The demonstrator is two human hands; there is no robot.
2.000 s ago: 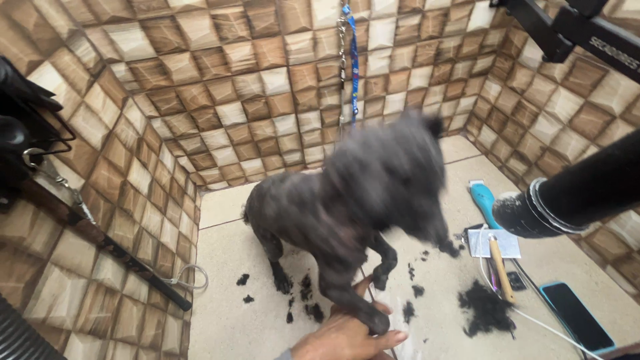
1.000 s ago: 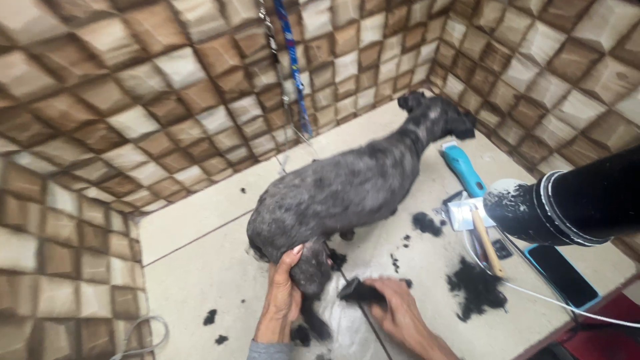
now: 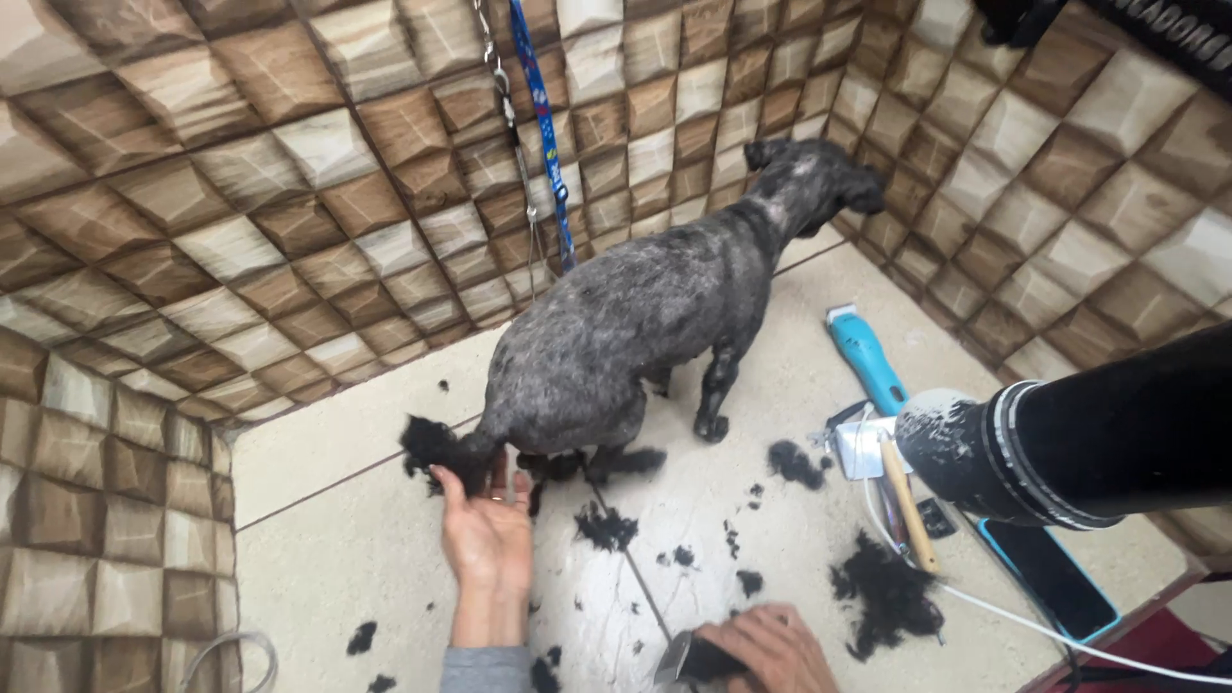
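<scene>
A closely clipped dark grey dog (image 3: 616,327) stands on the pale tiled table (image 3: 318,481), its head toward the far right corner. My left hand (image 3: 489,529) is palm up under the dog's tail (image 3: 452,452), fingers apart, at its hindquarters; whether it touches the tail I cannot tell. The tail ends in a black tuft. Lower down, my right hand (image 3: 770,650) is closed around a dark hair clipper (image 3: 695,662), held off the dog near the bottom edge of the view. Clumps of black hair (image 3: 606,527) lie between and around my hands.
To the right lie a blue hair clipper (image 3: 866,356), a wooden-handled slicker brush (image 3: 905,500), a white cable and a phone (image 3: 1049,577). A thick black tube (image 3: 1107,443) juts in from the right. A blue leash (image 3: 544,135) and a chain hang by the tiled wall.
The dog has turned from facing right near my hand to standing with its rear toward me. My left hand has gone from its hind leg to beneath the tail; the clipper is farther from the dog.
</scene>
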